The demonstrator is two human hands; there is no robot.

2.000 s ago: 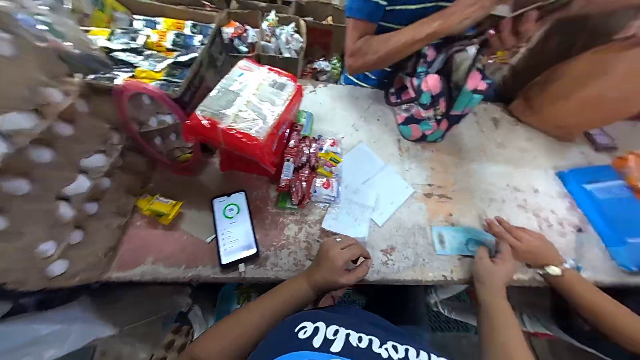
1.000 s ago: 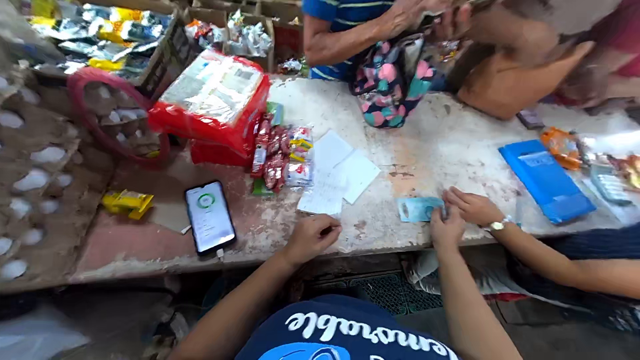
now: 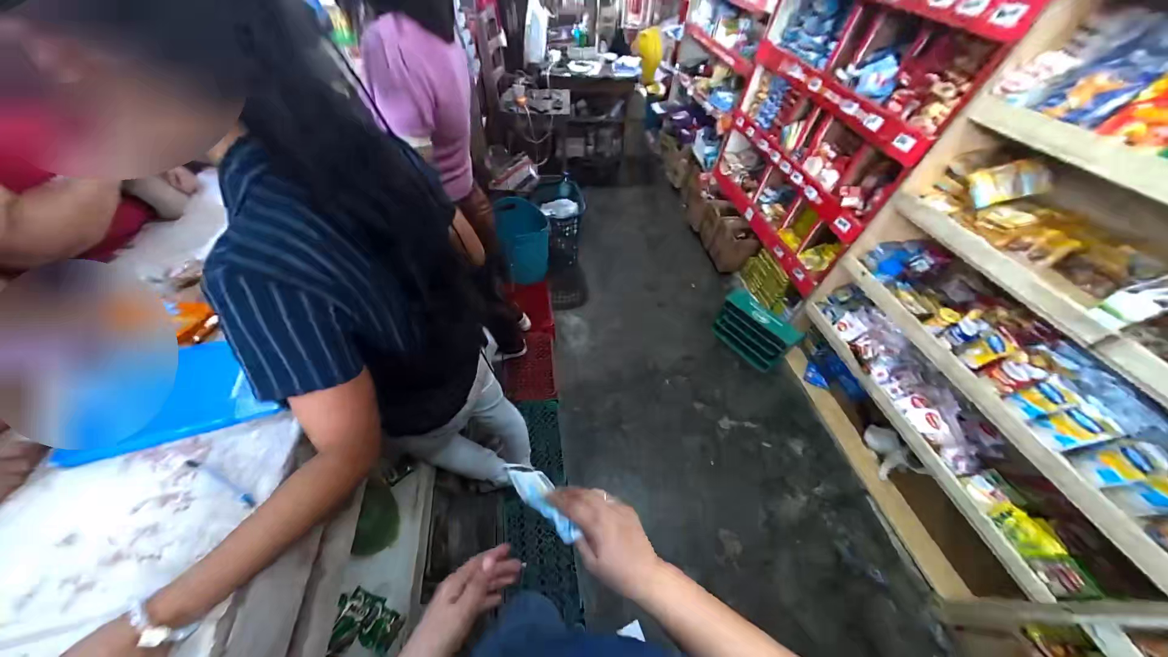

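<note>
A light blue banknote (image 3: 546,507), somewhat folded, is pinched between the thumb and fingers of my right hand (image 3: 613,540), over the edge of the floor mats. Lower and to its left, my left hand (image 3: 476,584) has its fingers apart, holding nothing. Just left of my hands, a co-worker in a striped dark blue shirt (image 3: 292,283) rests an arm across the white worn counter (image 3: 109,529). A blue plastic folder or packet (image 3: 196,392) and a pen (image 3: 221,484) lie on that counter.
Shelves of packaged goods (image 3: 1022,365) line the right side, beside a red display rack (image 3: 821,137). A green crate (image 3: 756,330) stands on the dark floor (image 3: 675,411). Further back are a teal bin (image 3: 522,239), a dark basket (image 3: 560,214) and a person in a pink top (image 3: 424,100).
The view has swung far right, from the counter to the aisle. The banknote, flat on the counter under hands earlier, is now held up in my right hand.
</note>
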